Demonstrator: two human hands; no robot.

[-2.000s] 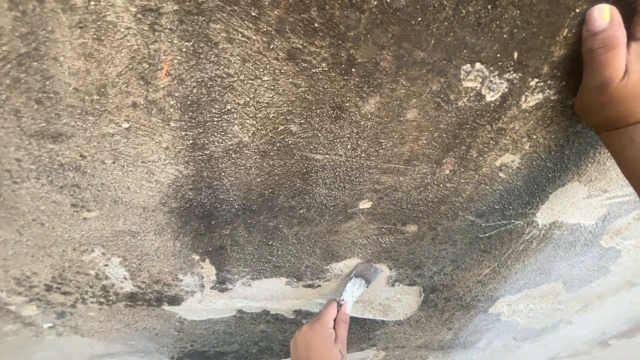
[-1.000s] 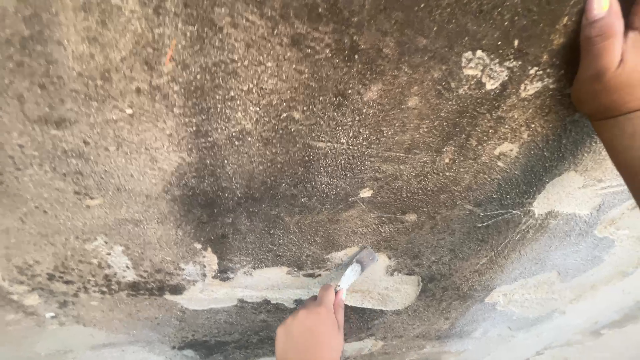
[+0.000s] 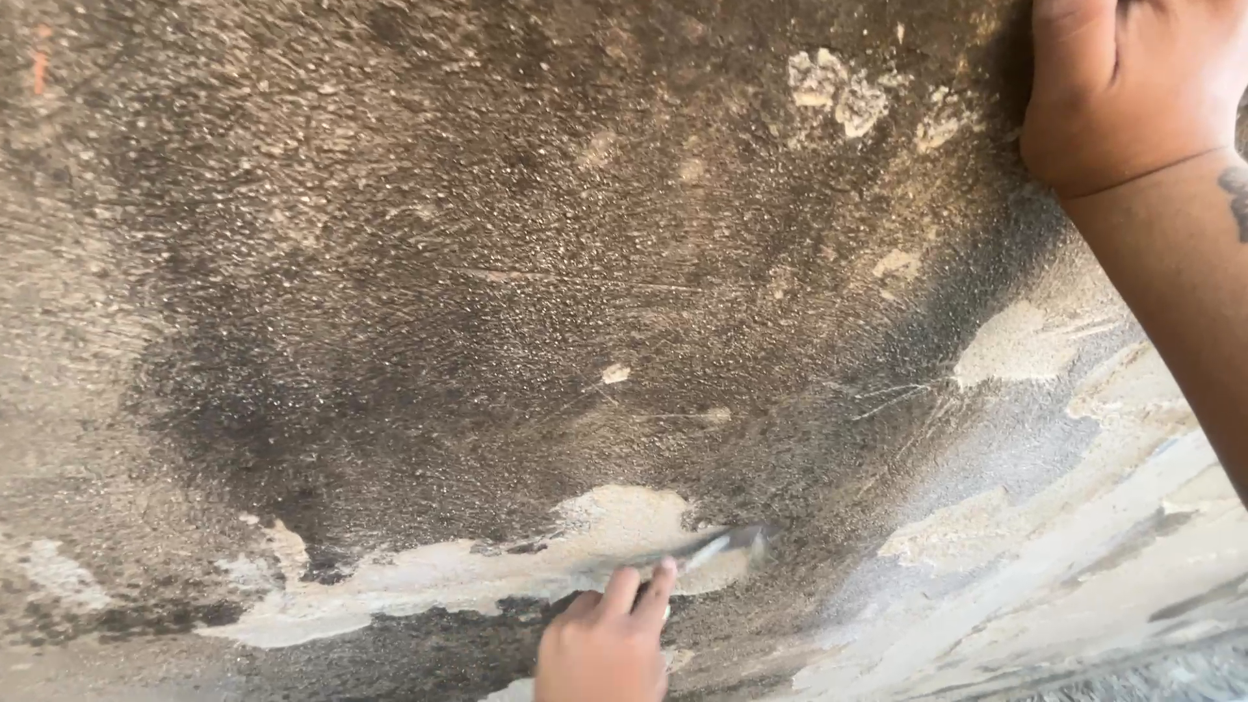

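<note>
My left hand (image 3: 604, 629), at the bottom centre, is closed around a small putty knife or scraper (image 3: 721, 548). Its blurred grey blade points right and lies against the right end of a pale, bare patch (image 3: 439, 575) in a dark, rough wall surface (image 3: 487, 322). My fingers hide the handle. At the upper right, my right hand (image 3: 1136, 93) rests on or against the surface, its wrist bent and its fingertips outside the view, so their pose is hidden.
More pale patches (image 3: 1019, 346) and a streaked whitish area (image 3: 1033, 575) lie at the lower right, beneath my right forearm. Rough, chipped spots (image 3: 838, 93) show near my right hand. A small orange mark (image 3: 40, 60) is at the far upper left.
The blade has shifted right along the pale patch and now points more sideways than upward. My right hand stays at the upper right, with its thumb tip now out of view.
</note>
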